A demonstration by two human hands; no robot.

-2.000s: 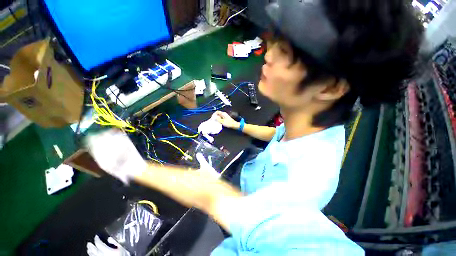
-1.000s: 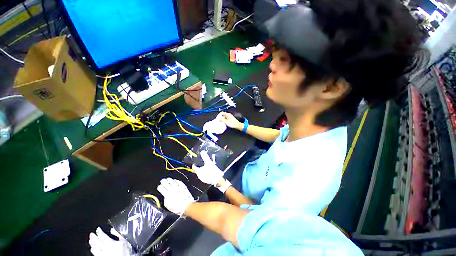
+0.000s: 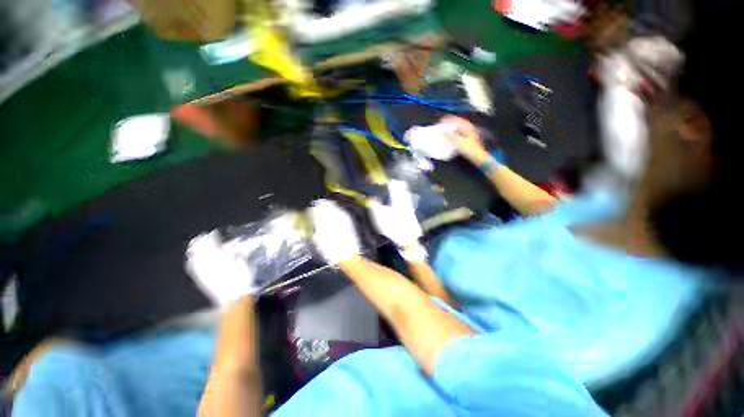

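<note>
The view is blurred. A shiny, crinkled clear plastic bag [image 3: 273, 247] lies between my two white-gloved hands, over the black bench top [image 3: 106, 244]. What is inside it cannot be read. My left hand [image 3: 220, 269] grips the bag's left end. My right hand [image 3: 334, 232] is at its right edge, beside a small yellowish strip; its fingers are too blurred to tell their grip. A thin pale rod or edge [image 3: 298, 278] runs just below the bag.
A person in light blue [image 3: 563, 293] sits close at right, one gloved hand [image 3: 397, 216] near mine, the other at a white item. Yellow cables [image 3: 277, 53] and blue cables [image 3: 408, 99] lie ahead. A white plate [image 3: 140, 137] is on the green mat. More light-blue clothing shows lower left.
The view has turned down and left, so the bench and bag appear higher and further right. My right hand came back from beside the cardboard box and now meets the bag's right edge.
</note>
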